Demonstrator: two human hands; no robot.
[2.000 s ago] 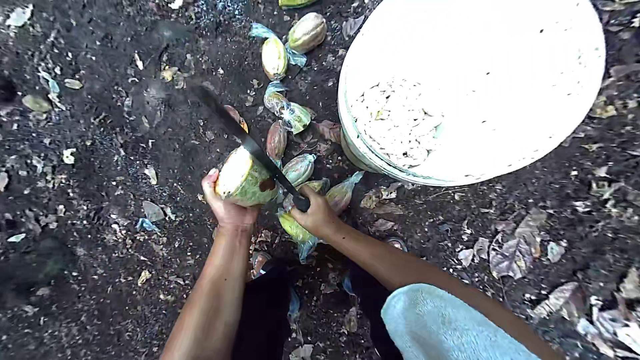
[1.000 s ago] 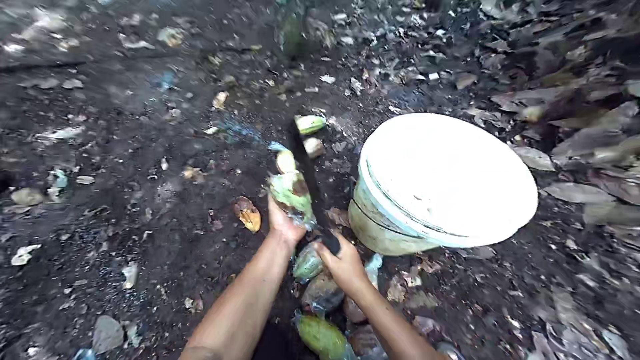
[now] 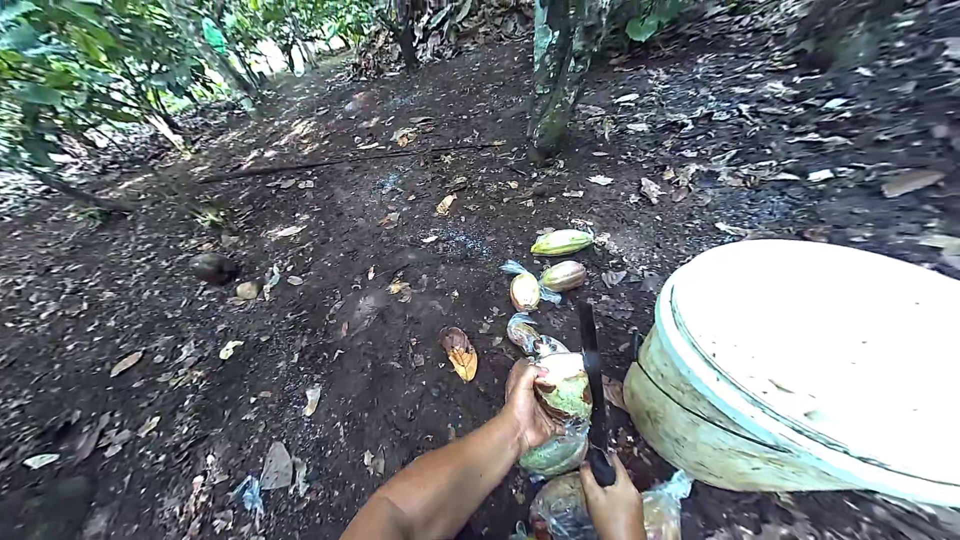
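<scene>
My left hand (image 3: 529,409) holds a green cacao pod (image 3: 566,390), whose upper end shows a pale cut face. In my right hand (image 3: 616,501) is the black handle of a machete (image 3: 592,367); its dark blade points up and away, just right of the pod. Whether the blade touches the pod I cannot tell. Below my hands lie more pods in clear plastic bags, among them a green one (image 3: 555,452) and a brownish one (image 3: 561,504). Beyond them are a bagged pale pod (image 3: 525,291), a reddish pod (image 3: 563,276) and a green pod (image 3: 561,242).
A large white bucket (image 3: 697,405) stands close on the right. A dry orange leaf (image 3: 463,361) lies left of the pods. Farther off are a tree trunk (image 3: 553,90), a long thin stick (image 3: 337,160) and green shrubs on dark, leaf-strewn soil.
The view has tilted up to show trees. The machete, earlier slanting across the pod, now stands along its right side. The pod's pale cut face now shows at its upper end.
</scene>
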